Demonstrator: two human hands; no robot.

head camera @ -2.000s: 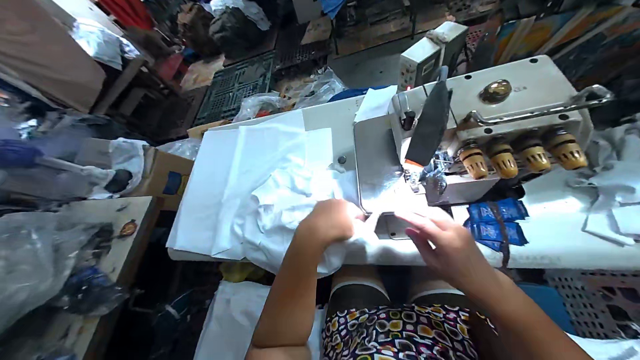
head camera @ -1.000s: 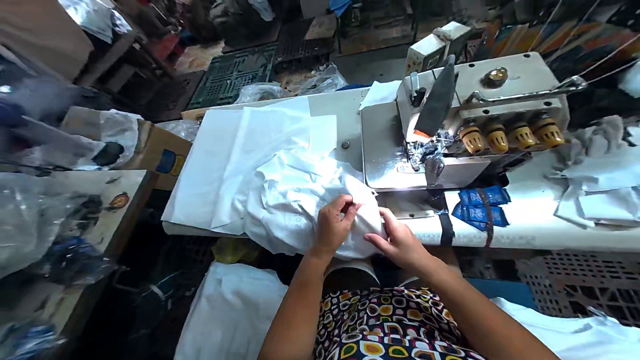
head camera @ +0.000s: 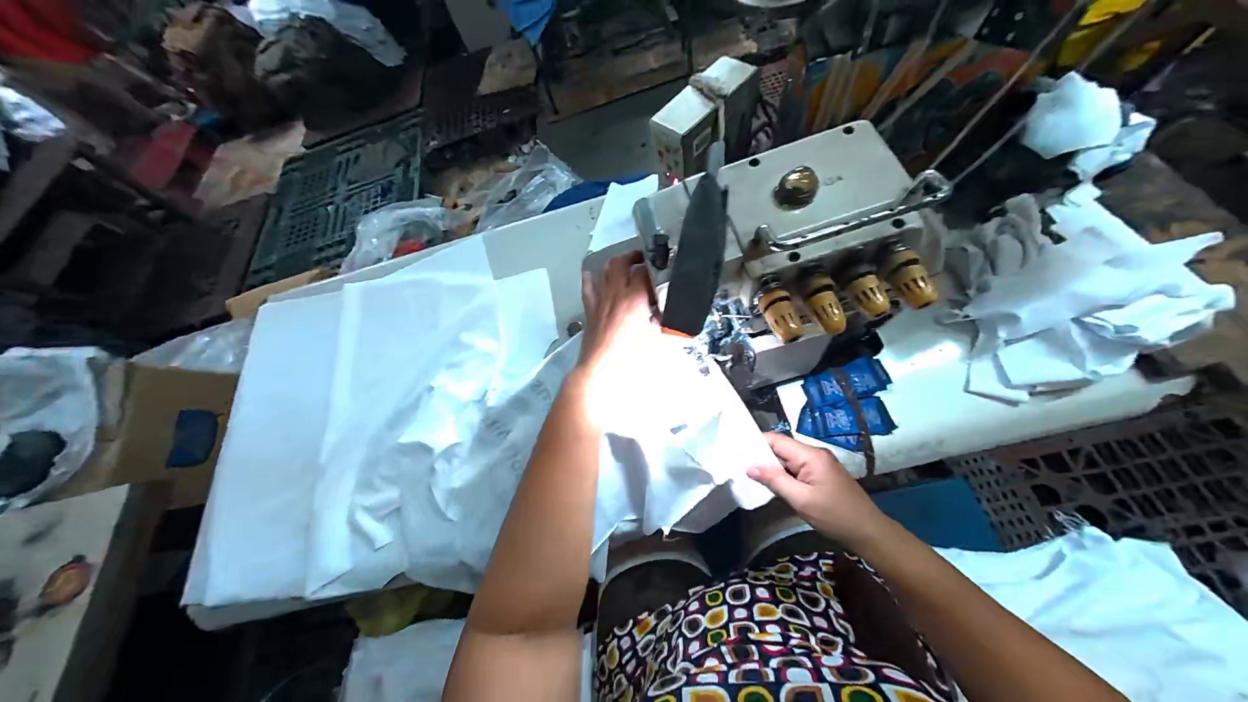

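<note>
An overlock sewing machine (head camera: 829, 185) with several yellow tension knobs stands beyond my hands. White fabric (head camera: 673, 429) lies over its bed and hangs off the table's front edge, brightly lit near the needle area. My left hand (head camera: 619, 302) reaches to the left side of the machine head, on the far part of the fabric; its fingertips are partly behind the machine, and its grip is unclear. With thumb and fingers, my right hand (head camera: 804, 478) pinches the fabric's near right edge. Flat white fabric sheets (head camera: 283, 439) spread over the table to the left.
Blue packets (head camera: 843, 405) under a dark strap lie right of the machine. White scraps (head camera: 1102, 302) are heaped farther right. A cardboard box (head camera: 166, 390) stands at left, and clear plastic bags (head camera: 400, 234) lie behind the table. White cloth (head camera: 1121, 595) lies at lower right.
My left hand has moved forward from the table's front edge to the machine head. The fabric, bunched near my lap one second ago, now lies over the machine bed, with my right hand at its edge.
</note>
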